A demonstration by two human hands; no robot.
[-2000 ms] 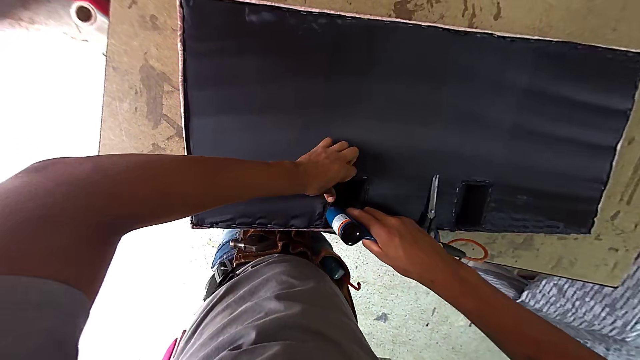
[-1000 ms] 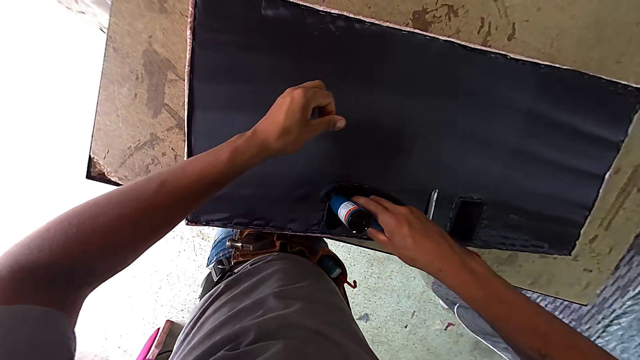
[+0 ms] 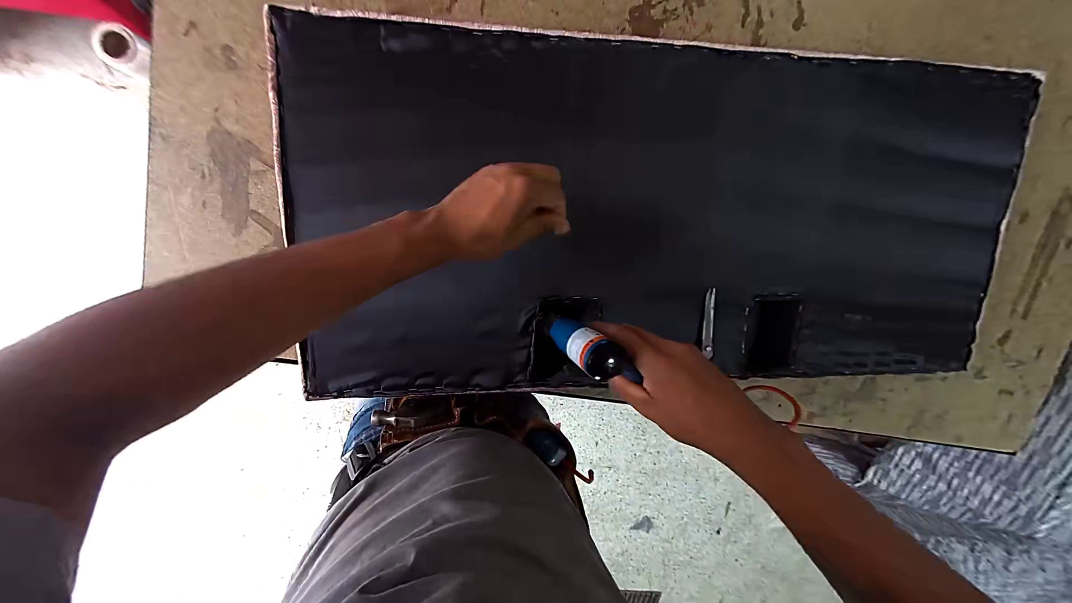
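A black fabric-covered panel (image 3: 653,167) with a stapled-looking edge lies on a worn board table. Near its front edge is a dark rectangular cutout (image 3: 548,356); a second cutout (image 3: 772,333) is farther right. My right hand (image 3: 670,377) grips a blue and black tool (image 3: 586,347) with a white and orange label, its far end at the first cutout. My left hand (image 3: 507,209) is loosely curled above the panel; whether it holds anything small cannot be made out. Scissors (image 3: 709,325) lie between the cutouts, with an orange loop (image 3: 783,402) near the table edge.
The board table (image 3: 201,167) shows around the panel. A roll (image 3: 115,43) lies at the upper left. Patterned grey fabric (image 3: 963,502) hangs or lies at the lower right. A brown tool belt (image 3: 435,419) at my waist is close to the table's front edge.
My left hand has risen from beside the tool at the cutout to a place above the panel. My right hand keeps the tool at the same cutout.
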